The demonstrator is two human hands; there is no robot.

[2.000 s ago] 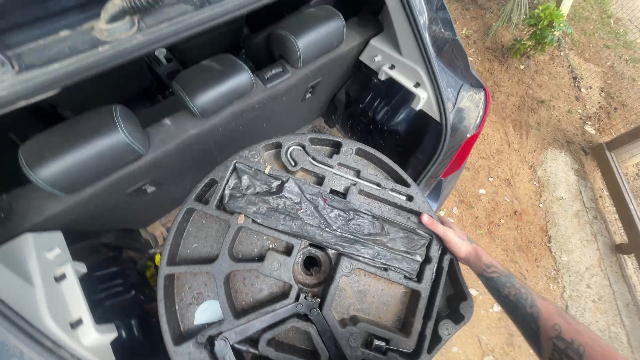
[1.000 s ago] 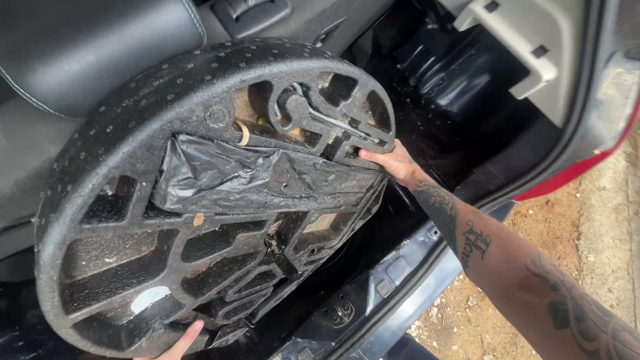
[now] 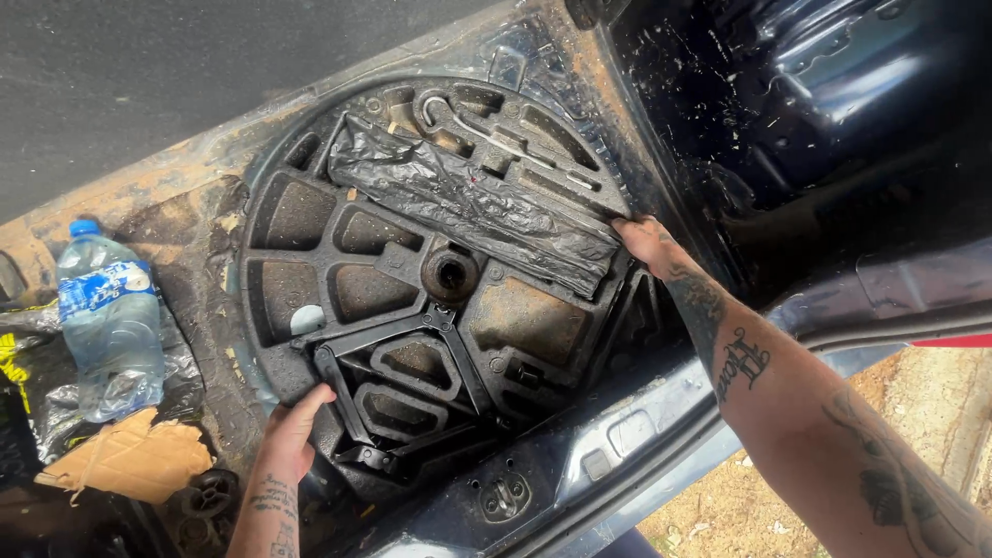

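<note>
A round black foam tool tray [image 3: 387, 271] lies in the spare-wheel well of a car boot. My left hand [image 3: 291, 434] grips its lower left rim, thumb on top. At the right rim, beside the end of a black plastic-wrapped bundle [image 3: 480, 205], my right hand [image 3: 647, 244] holds the edge with its fingers hidden below. A metal hook rod [image 3: 496, 143] sits in a slot near the top of the tray. The black scissor jack [image 3: 345, 395] rests in the lower part, under the central hole [image 3: 449, 273].
To the left are a plastic bottle with a blue cap [image 3: 112, 325], torn cardboard [image 3: 128, 457] and a black plastic bag [image 3: 182, 349]. The boot latch striker [image 3: 504, 496] is on the sill at the bottom. A dark painted side recess [image 3: 814, 155] lies right.
The tray, steeply tilted one second ago, now lies down in the wheel well. Both hands have moved with it and remain on its rim. The view has moved in closer over the boot floor.
</note>
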